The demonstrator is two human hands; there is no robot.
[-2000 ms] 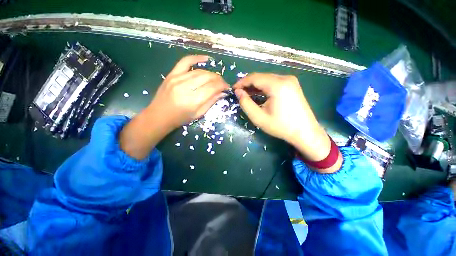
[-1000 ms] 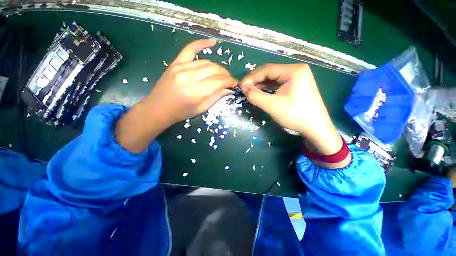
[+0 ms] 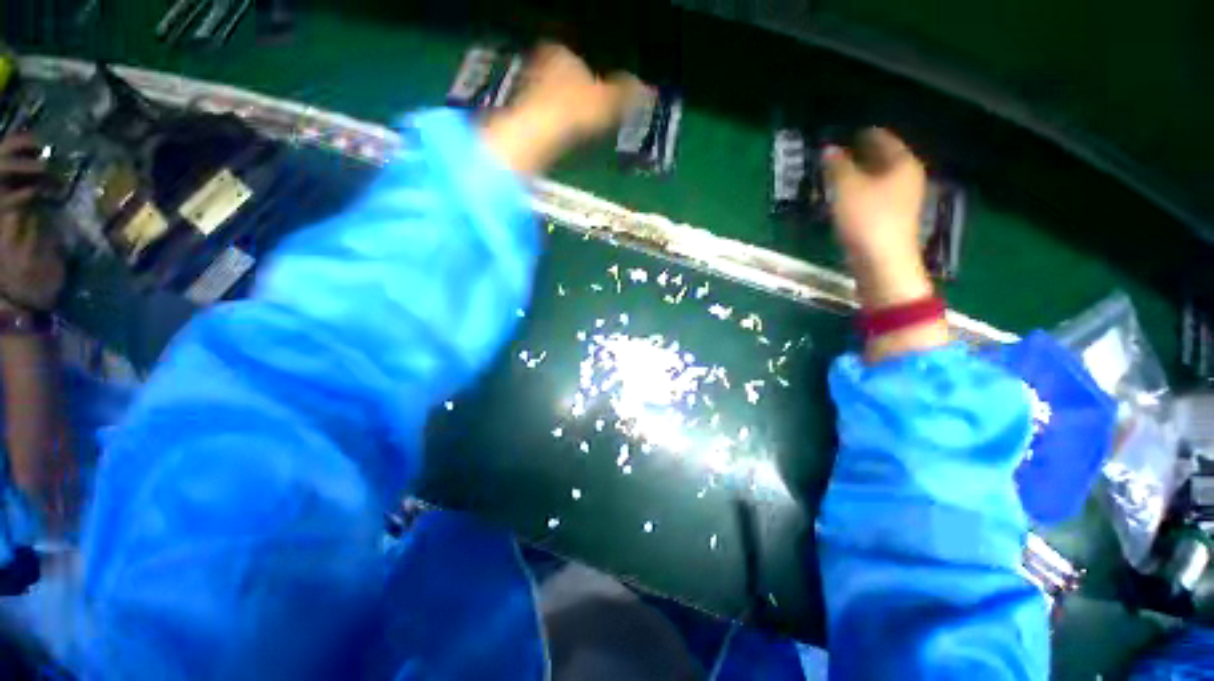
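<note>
Both hands are blurred and reach over the green belt beyond the pale rail. My left hand [image 3: 562,100] is between two phone assemblies, one at its left [image 3: 482,76] and one at its fingertips [image 3: 648,129]. My right hand [image 3: 879,200], with a red wristband, is between a phone assembly at its left [image 3: 788,166] and another, partly hidden, at its right [image 3: 947,229]. The fingers look curled; whether either hand grips a phone cannot be told. White scraps [image 3: 639,373] lie scattered on the dark green bench.
The worn pale rail [image 3: 692,248] runs between bench and belt. A blue bin [image 3: 1069,432] and clear plastic bags [image 3: 1138,492] are at the right, with a phone [image 3: 1052,564] partly under my sleeve. Another person's arm [image 3: 33,386] is at the far left.
Both hands have moved apart and forward, from above the scraps to over the belt. The view has shifted; the left phone stack no longer shows. More belt phones are visible.
</note>
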